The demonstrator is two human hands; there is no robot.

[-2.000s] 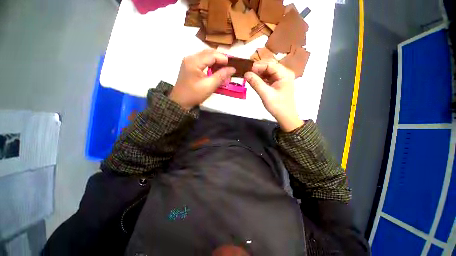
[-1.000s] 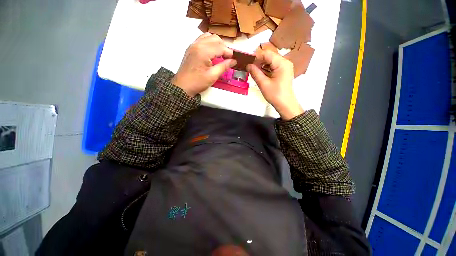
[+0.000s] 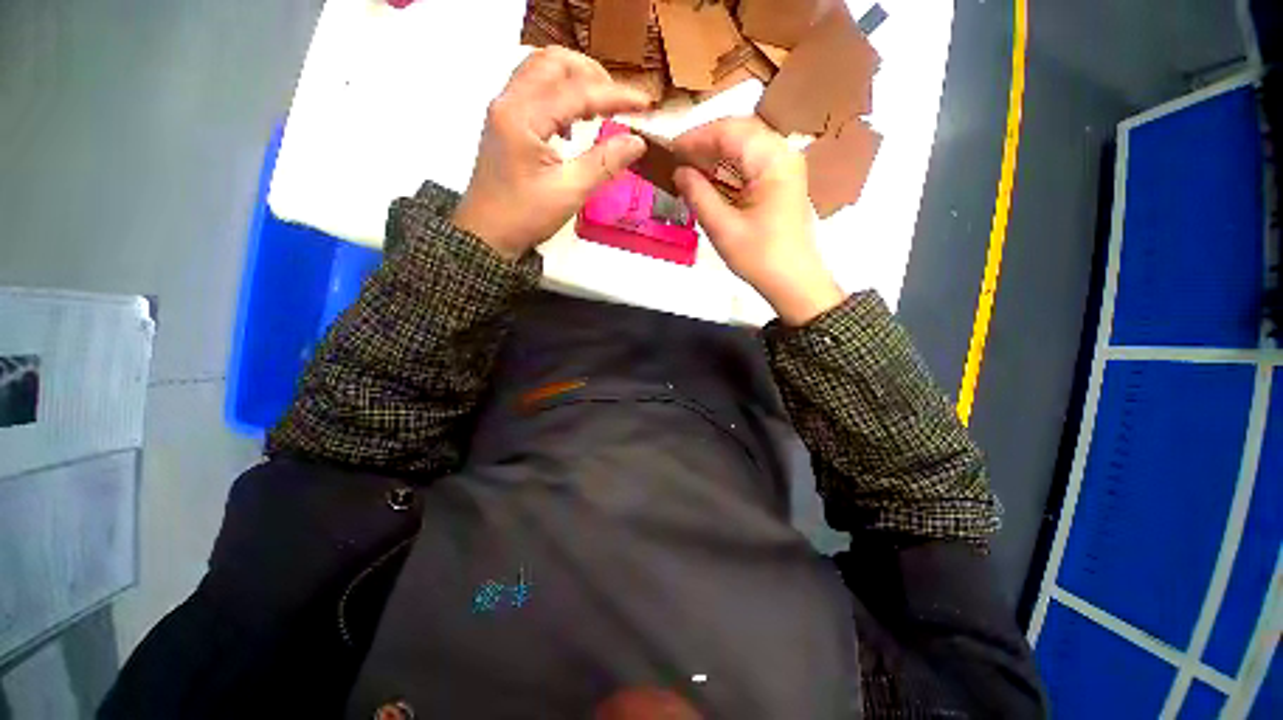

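Observation:
A small flat dark brown piece (image 3: 659,162) is tilted above the pink holder (image 3: 637,236) near the table's front edge. My right hand (image 3: 746,197) grips the piece between thumb and fingers at its right end. My left hand (image 3: 542,148) is at the piece's left end, its thumb and index finger spread apart, the thumb tip close to the piece; whether it touches is unclear. The hands and piece partly hide the holder, which shows a greyish part at its right. A heap of brown pieces (image 3: 697,49) lies beyond the hands.
The white table (image 3: 394,113) reaches to the top edge of the picture. A small dark bar (image 3: 874,18) lies by the heap. A blue bin (image 3: 289,317) stands low on the left. Blue panels (image 3: 1175,436) and a yellow floor line (image 3: 1002,211) are on the right.
The piece has gone from level to tilted. My left thumb and index finger have opened from their pinch on it, and my left hand has moved slightly up and left.

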